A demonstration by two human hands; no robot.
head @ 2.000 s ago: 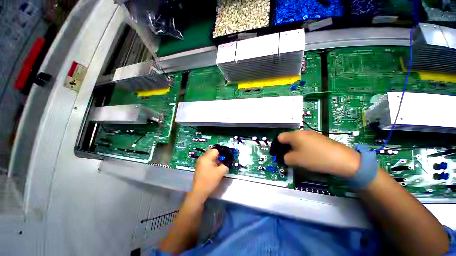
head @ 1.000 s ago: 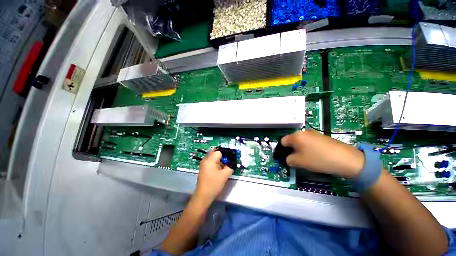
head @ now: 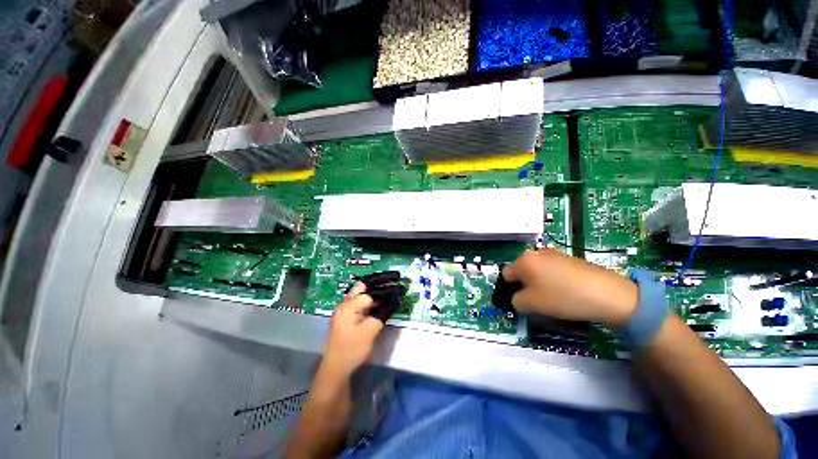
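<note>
The green circuit board (head: 457, 296) in front of me carries a finned heat sink (head: 471, 121) at its rear and a long silver-white heat sink (head: 430, 212) across its middle. Small blue components (head: 425, 287) stand on its front part. My left hand (head: 361, 314), with black finger cots, is over the front left of this board; whether its fingers hold anything cannot be told. My right hand (head: 547, 285), with black finger cots and a blue-grey wrist strap (head: 648, 307), is at the front right of the board, fingertips pointing down. What is under its fingertips is hidden.
Another board lies to the left (head: 224, 260) and one to the right (head: 740, 309). The white front rail (head: 448, 360) runs before them. Behind are a cream-filled bin (head: 423, 43), a blue-filled bin (head: 531, 38) and bagged parts (head: 285, 45). A thin blue cord (head: 715, 170) hangs at right.
My left hand has moved left, and the blue piece seen at its fingertips earlier no longer shows there. My right hand stays at nearly the same spot on the board. The view has shifted slightly.
</note>
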